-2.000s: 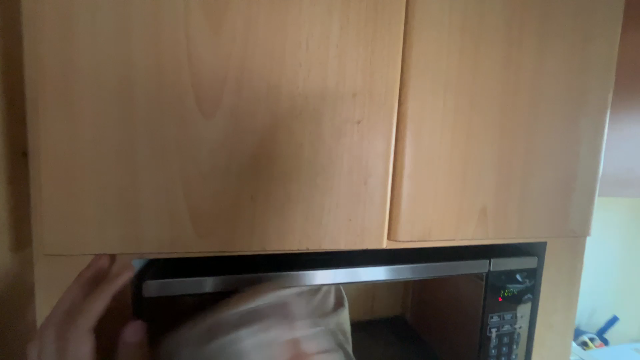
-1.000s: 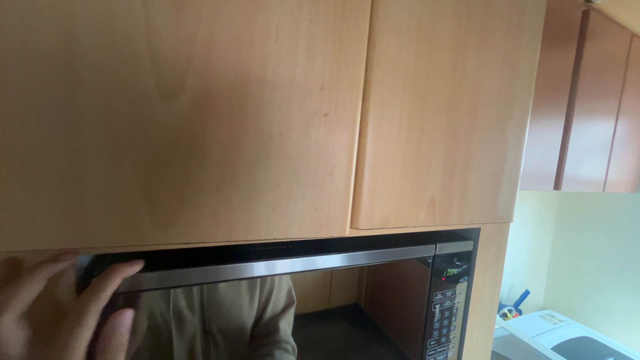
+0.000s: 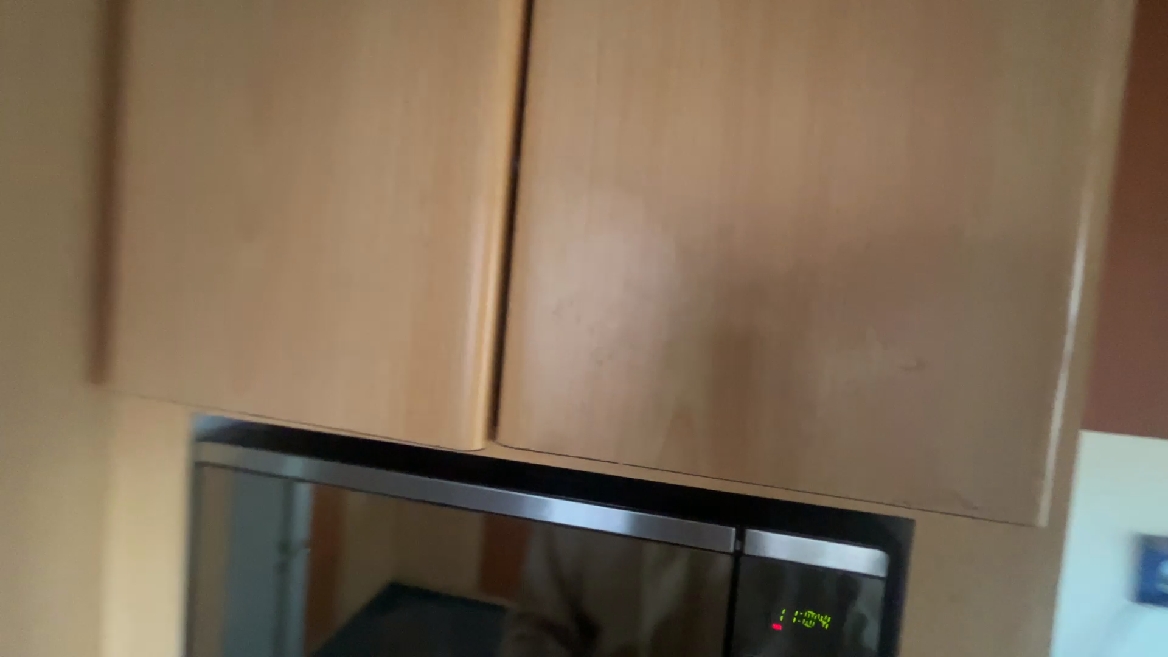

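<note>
Neither of my hands shows in the head view. A built-in microwave oven (image 3: 456, 566) fills the lower part, its glossy dark door shut under a metal strip (image 3: 547, 511). Its control panel (image 3: 812, 584) is on the right, with a lit green display and a small red light. The door reflects a blurred figure and parts of a room. Directly above are two light wood cabinet doors, the left one (image 3: 301, 219) and the right one (image 3: 785, 255), both closed, with a narrow dark gap between them.
A light wood panel (image 3: 50, 365) stands along the left side. Beyond the cabinet's right edge are a reddish-brown surface (image 3: 1131, 274), a pale wall (image 3: 1104, 493) and part of a blue object (image 3: 1152, 570), cut off by the frame.
The left hand, at the upper left of the microwave in both earlier frames, is out of view now. The view has turned and tilted.
</note>
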